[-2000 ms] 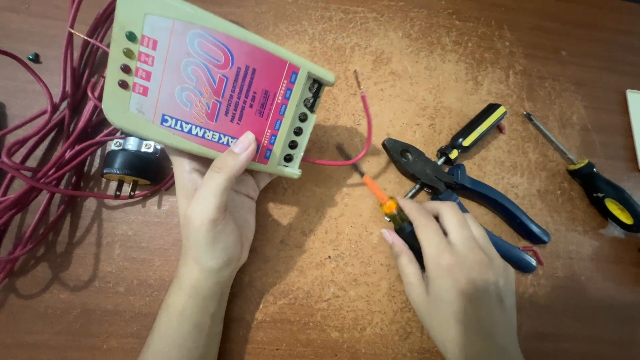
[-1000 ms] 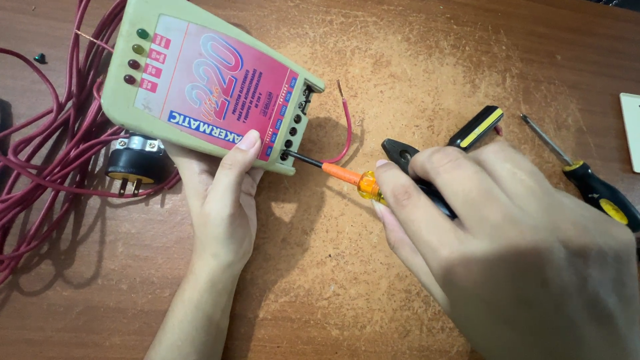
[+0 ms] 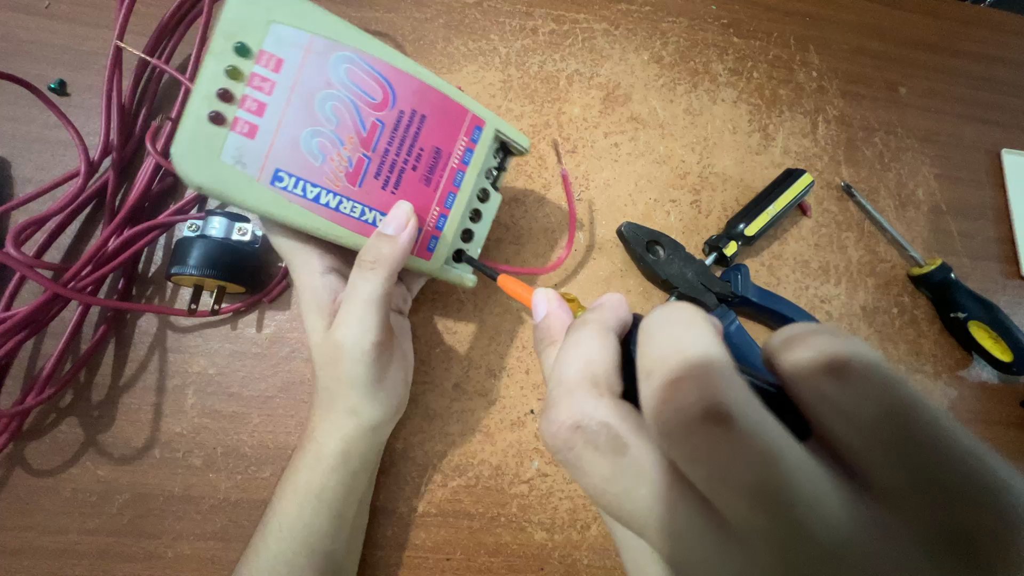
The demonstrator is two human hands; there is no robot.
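My left hand (image 3: 360,320) grips a pale green Breakermatic voltage protector (image 3: 344,136) from below, thumb on its pink printed face. In my right hand (image 3: 672,416) is a screwdriver with an orange sleeve (image 3: 514,290) on its shaft; its tip sits in the lowest round terminal hole at the protector's right end. My fingers hide most of the handle. A red wire (image 3: 570,216) with a bare copper end curves out from that end. Beyond my right fingers lie combination pliers (image 3: 680,268) with blue handles, partly covered by the hand.
Coiled red cable (image 3: 120,160) and a black plug (image 3: 214,260) with metal prongs lie on the left, near a small green piece (image 3: 58,86). A black and yellow screwdriver (image 3: 764,212) lies behind the pliers, another screwdriver (image 3: 960,308) at the right. A pale edge (image 3: 1014,208) shows far right.
Two seconds ago the screwdriver tip was apart from the protector; it moved to the lowest terminal hole and remains there. My right hand has shifted its grip on the handle.
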